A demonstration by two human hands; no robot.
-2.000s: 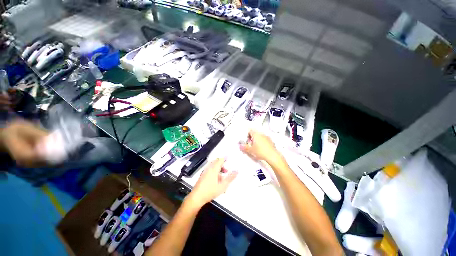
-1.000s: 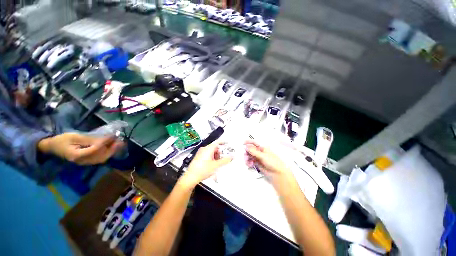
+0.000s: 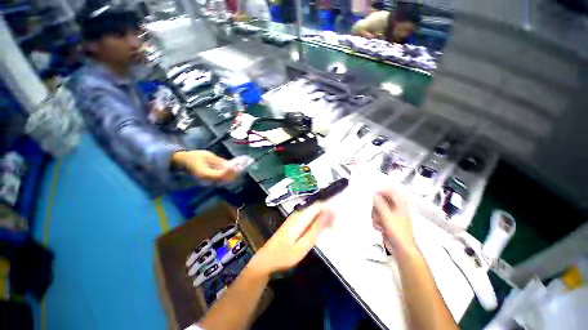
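My left hand (image 3: pixel 294 240) is over the front edge of the white work sheet, its fingers straight and slightly blurred, with nothing visible in it. My right hand (image 3: pixel 392 218) is over the middle of the sheet, blurred, its fingers bent; whether it holds something small cannot be told. A small white piece (image 3: pixel 376 252) lies below my right hand, partly covered by it. The black screwdriver (image 3: pixel 322 194) lies just beyond my left hand, beside the green circuit board (image 3: pixel 300 179). A long white housing shell (image 3: pixel 474 274) lies to the right.
Another person (image 3: pixel 129 129) at the left reaches out a hand holding something small and clear. A cardboard box (image 3: pixel 169 271) with white units stands below the bench. The compartment tray (image 3: pixel 480 187) is behind the sheet. A black box (image 3: pixel 300 149) and a grey post (image 3: pixel 548 252) flank the work area.
The view has swung left, bringing the other person's head and torso into view. My hands, close together over small parts a second ago, are now farther apart.
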